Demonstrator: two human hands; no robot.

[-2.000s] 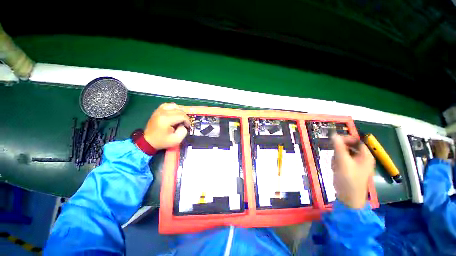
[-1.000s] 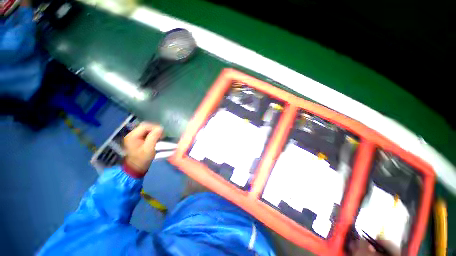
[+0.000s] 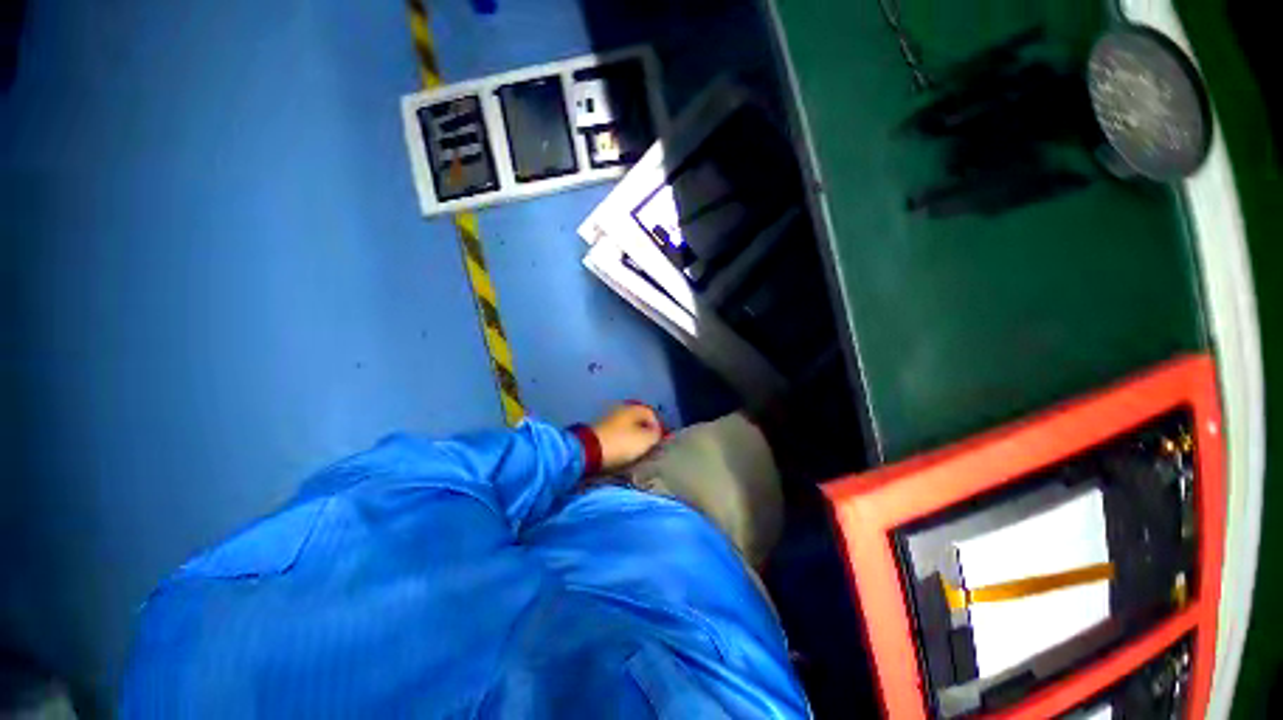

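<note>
The red-orange tray [image 3: 1013,447] lies on the green bench at the lower right, cut off by the picture's edge. One window shows an open tablet unit [image 3: 1034,626] with a white panel and an orange strip across it. Part of another unit shows below it. My left hand [image 3: 626,433] is away from the tray, low beside my knee at the picture's middle. Its fingers are curled, and I cannot tell if it holds anything. My right hand is not in view.
A round dish of grey specks [image 3: 1151,101] and a pile of black strips [image 3: 1006,127] lie on the bench. A white tray with three dark units [image 3: 495,138] is at the upper middle, over the blue floor. Tilted white trays [image 3: 640,288] stand beside the bench.
The view has swung left and down to the floor. My left hand has left the tray and moved down beside my knee. My right hand has gone out of view.
</note>
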